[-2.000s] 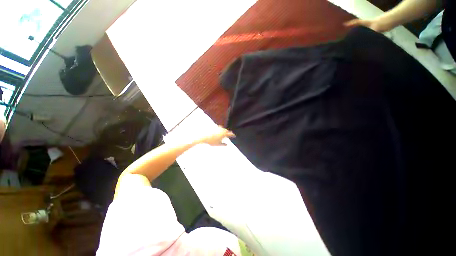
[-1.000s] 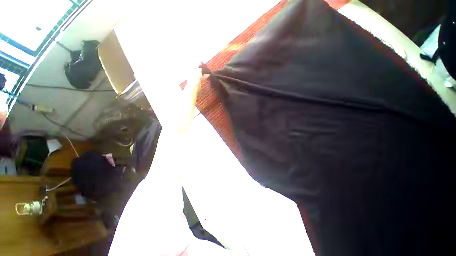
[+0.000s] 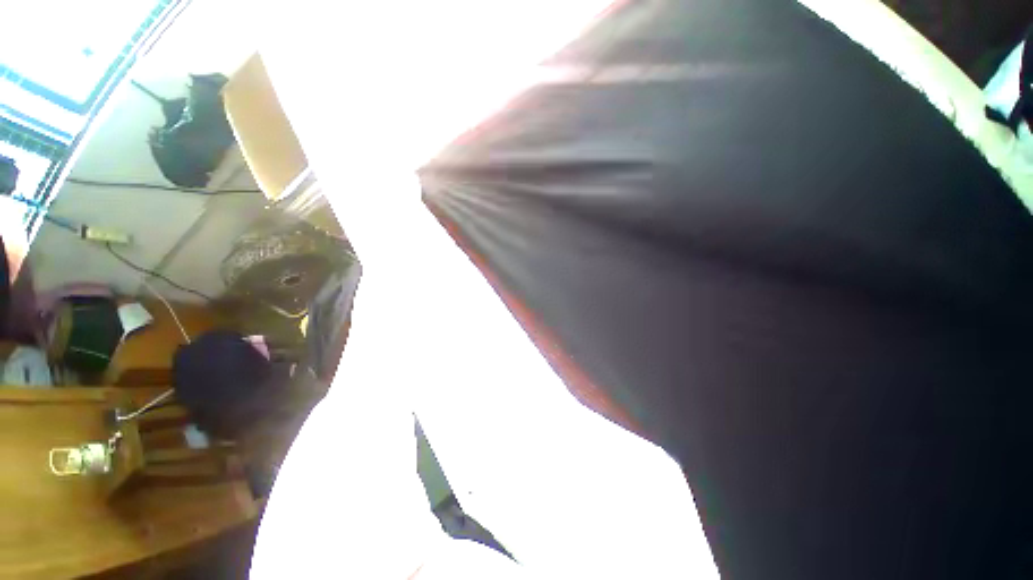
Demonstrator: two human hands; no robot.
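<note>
The black interlining (image 3: 770,261) covers most of the right half of the view. A thin rim of the dark red panel (image 3: 541,338) shows along its lower left edge. Folds in the interlining run together to its pointed left corner. My left arm reaches up from the bottom, but its sleeve and the white surface merge in strong glare. My left hand cannot be made out in the glare by that corner, so its grip cannot be told. My right hand is not in view.
A pale board edge (image 3: 923,74) curves along the upper right, with part of a person in dark and light clothing at the right rim. At left are an open carton (image 3: 266,130), a black bag (image 3: 190,136), a cable and a wooden table (image 3: 68,510).
The interlining's left corner has moved up and left, and its folds have spread. It now covers nearly all of the red panel. The other person's hand has left the cloth. Glare has hidden my left hand.
</note>
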